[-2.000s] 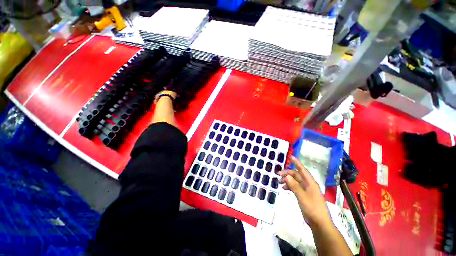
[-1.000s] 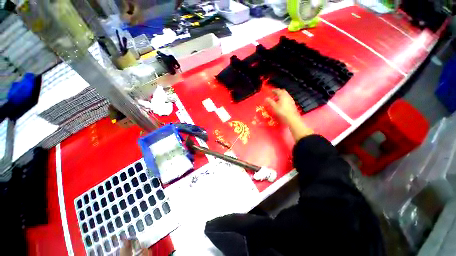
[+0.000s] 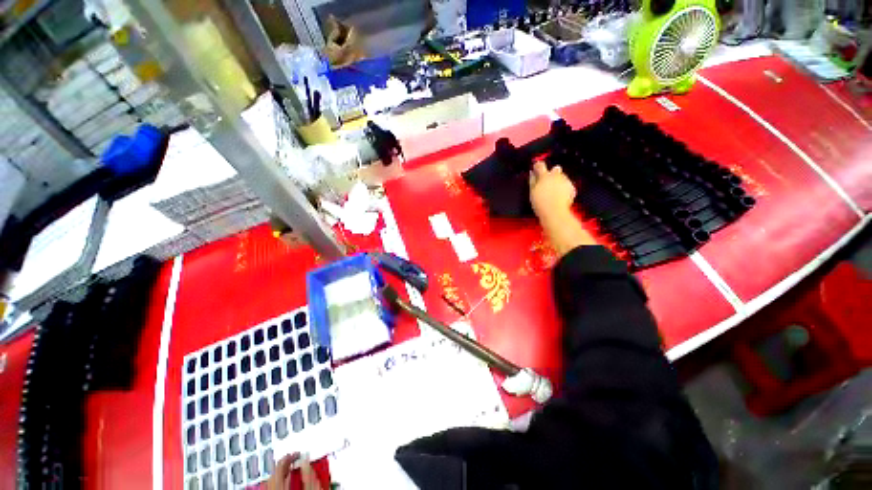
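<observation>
Black oval tubes (image 3: 650,191) lie in a large dark stack on the red bench at right. My right hand (image 3: 553,196) is at the stack's left edge, fingers curled; whether it grips a tube I cannot tell. My left hand (image 3: 294,473) shows only as fingertips at the bottom edge, by the lower right corner of the parts tray; its grip is unclear. The white parts tray (image 3: 258,394) holds rows of dark oval pieces. The blue bin (image 3: 321,311) has pale contents. The hammer (image 3: 459,337) lies right of it, its grip end wrapped in white.
Another black tube stack (image 3: 67,373) lies at far left. A grey metal post (image 3: 272,187) rises behind the bin. White stacked trays (image 3: 196,182) stand back left. A green fan (image 3: 674,48) stands at the back. A red stool (image 3: 813,335) is beyond the front edge at right.
The view has swung right from the left stack. My right hand has moved from above the bench to the right stack. My left hand has left the left stack and is now by the tray.
</observation>
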